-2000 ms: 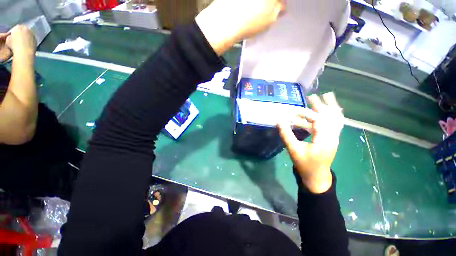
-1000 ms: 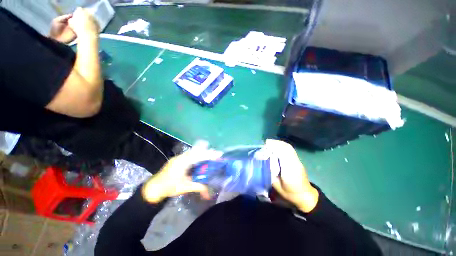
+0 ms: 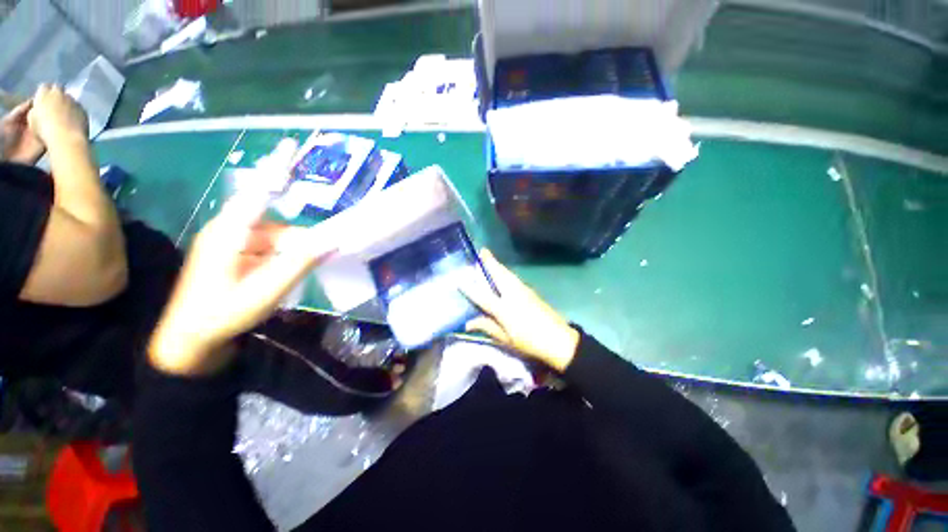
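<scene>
An open retail box (image 3: 421, 286) is tilted in front of me at the bench edge, its pale lid (image 3: 400, 213) standing open. Inside shows a dark blue panel and a white area. My right hand (image 3: 520, 317) holds the box at its right side. My left hand (image 3: 224, 286) is blurred at the lid's left edge, fingers spread; whether it touches the lid is unclear. A big dark blue open box (image 3: 582, 203) stands beyond, its pale lid up and a white sheet (image 3: 593, 133) across its opening. Small blue and white boxes (image 3: 331, 166) lie behind the held box.
White printed sheets (image 3: 431, 91) lie at the back of the green bench (image 3: 728, 281). A co-worker's arm (image 3: 78, 234) is at the left. A red stool (image 3: 88, 488) is at lower left, a red and blue one (image 3: 902, 504) at lower right. Small scraps dot the bench.
The hands have moved up from my lap area, where they held a blurred blue item. An open box with its lid raised now shows there. The view has shifted right.
</scene>
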